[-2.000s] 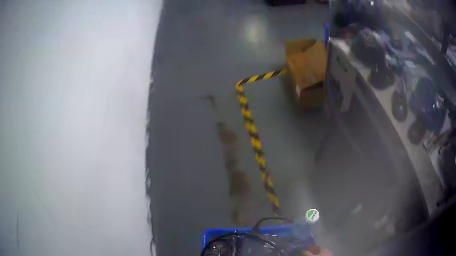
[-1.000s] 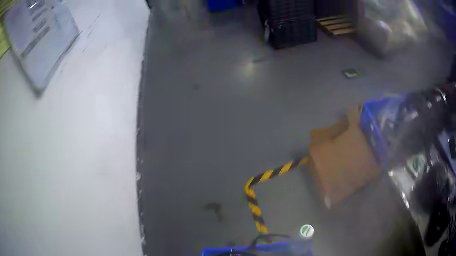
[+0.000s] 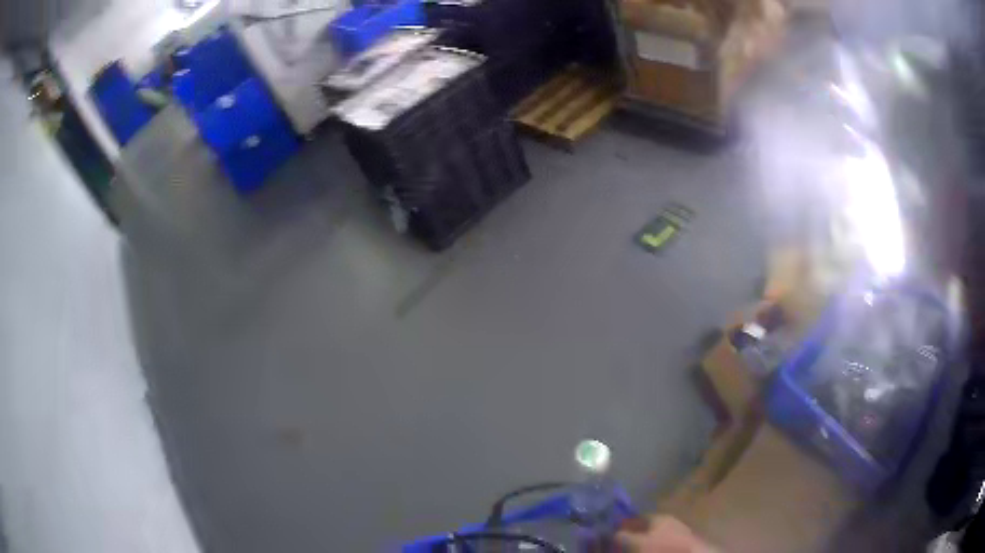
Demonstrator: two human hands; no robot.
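Observation:
A blue plastic tray (image 3: 432, 543) is at the bottom edge, cut off by it. Black cable (image 3: 527, 493) loops up over its rim. A clear bottle with a green-white cap (image 3: 592, 455) stands up at the tray's right end. My right hand (image 3: 661, 536) is at the tray's right end beside the bottle, blurred and partly cut off. Its fingers are at the tray's end, but what exactly they hold is hard to tell. My left hand is not in the picture.
A white wall (image 3: 65, 356) runs along the left. Black crates (image 3: 443, 162), stacked blue bins (image 3: 240, 119) and a wooden pallet (image 3: 567, 105) stand ahead. An open carton (image 3: 772, 486) and a blue bin of clear bags (image 3: 826, 432) are at the right. A green floor sign (image 3: 664, 228) lies ahead.
The view has moved forward and turned right. The yellow-black tape has left the picture, and the crates, carton and blue bin show nearer. The tray and bottle stay at the bottom, shifted slightly left.

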